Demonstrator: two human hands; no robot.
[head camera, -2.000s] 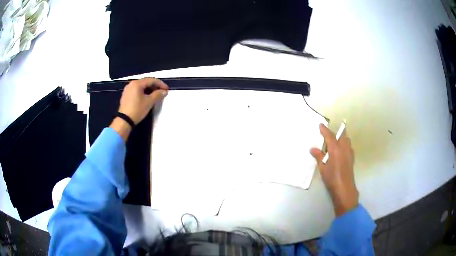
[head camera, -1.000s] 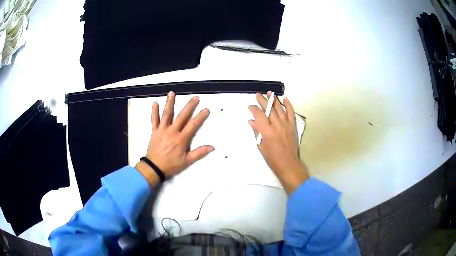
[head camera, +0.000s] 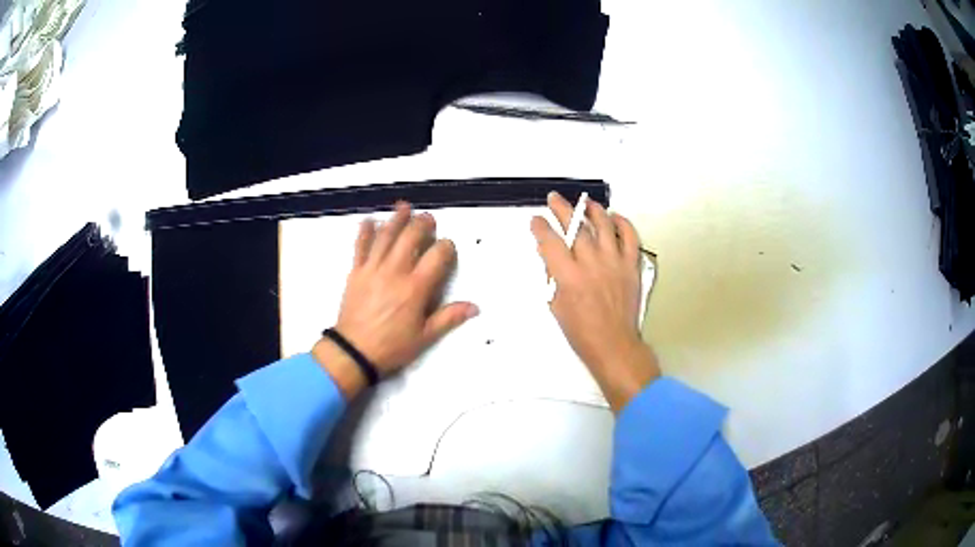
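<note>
A white card template (head camera: 513, 369) lies on a black cloth panel (head camera: 219, 310). The panel shows to the left of the template, and its long narrow black band (head camera: 342, 199) runs along the far edge, uncovered. My left hand (head camera: 401, 288) lies on the template near the band, fingers a little bent, holding nothing. My right hand (head camera: 593, 278) rests at the template's right end with a slim white marker (head camera: 576, 222) held between its fingers. The marker's lower part is partly hidden by the fingers.
A black pile of panels (head camera: 321, 86) lies at the far side with a thin dark strip (head camera: 535, 112) beside it. More black pieces (head camera: 75, 363) lie at left. Dark tied bundles (head camera: 946, 160) lie at the right edge, pale cloth pieces (head camera: 32, 75) at the far left corner.
Both hands have come onto the template; my right hand has moved left from beyond its right end with the marker. My left hand let go of the band edge and, lately, slid slightly right.
</note>
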